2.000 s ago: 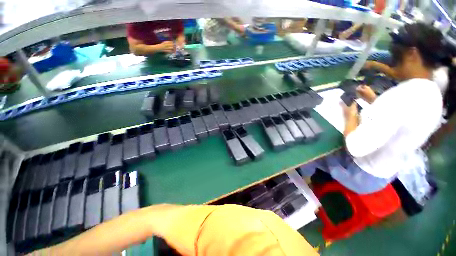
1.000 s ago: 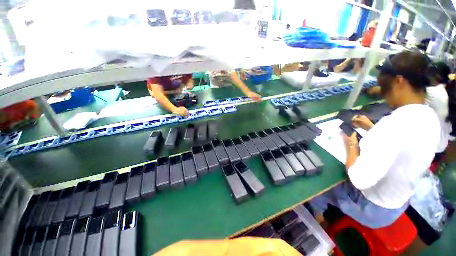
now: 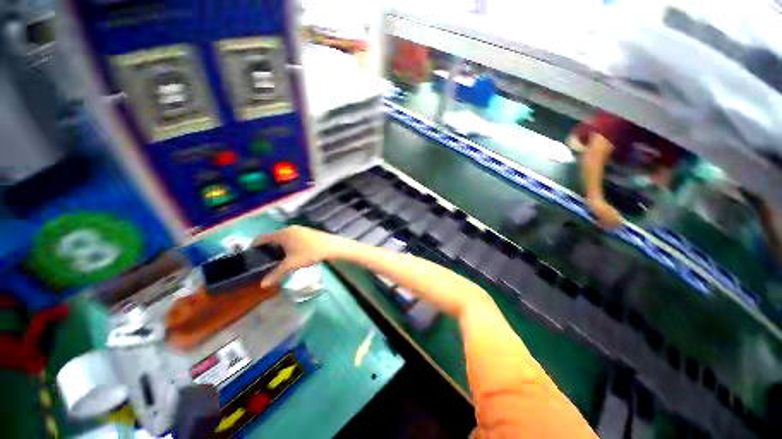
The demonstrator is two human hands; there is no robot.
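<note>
My right hand [image 3: 291, 253] reaches in from the lower right in an orange sleeve. Its fingers and thumb grip the right end of a dark housing [image 3: 236, 269]. The housing lies on or just above the orange-brown nest [image 3: 210, 315]; blur hides whether they touch. The nest is on the silver-white press base plate [image 3: 283, 324]. The blue press head with its green disc [image 3: 86, 249] is at the left. My left hand is not in view.
The control cabinet [image 3: 201, 103] stands behind the press. The button panel [image 3: 261, 394] is at the front, beside a blurred dark grey object [image 3: 197, 411]. A white tub [image 3: 90, 384] stands left. Housing rows [image 3: 489, 257] and blue conveyor carriers [image 3: 514, 171] run right. Another person's arm [image 3: 596, 180] reaches the carriers.
The view has swung left from the housing rows to the press. My right hand, out of frame before, now shows gripping a housing at the nest. The seated person has left the view.
</note>
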